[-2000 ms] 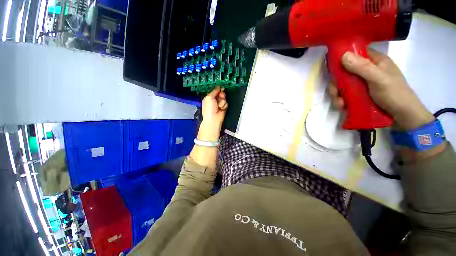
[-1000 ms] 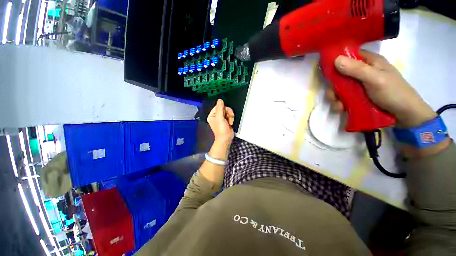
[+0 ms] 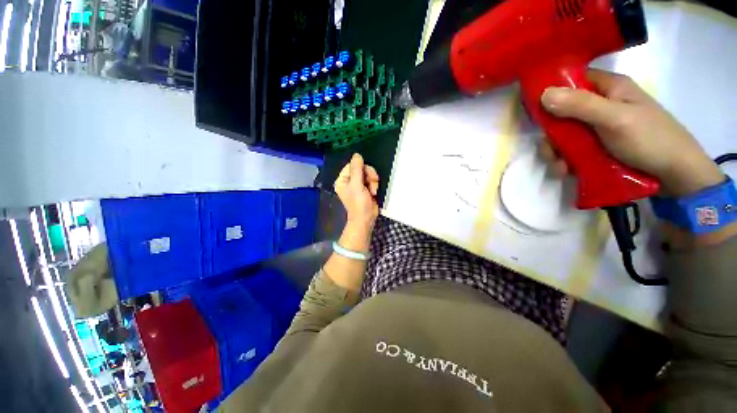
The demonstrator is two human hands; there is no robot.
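Note:
My right hand [image 3: 602,113] is closed round the handle of a red heat gun [image 3: 537,48]. Its black barrel points left, with the metal nozzle close to the right edge of a green circuit board panel [image 3: 355,113]. Two rows of blue components [image 3: 317,98] stand on the panel's left part. My left hand [image 3: 357,187] is just below the panel, apart from it, with fingers curled together; whether it holds something small cannot be told.
A black tray [image 3: 230,73] stands left of the panel. A white board [image 3: 452,161] with yellowish tape lies at the right, with a white disc [image 3: 537,189] under the gun. Blue crates [image 3: 157,246] and a red crate [image 3: 182,355] stand at the lower left. The gun's cord [image 3: 634,262] hangs at the right.
My left hand has let go of the panel's lower edge and moved down from it. The heat gun has shifted and tilted, its nozzle slightly lower beside the panel.

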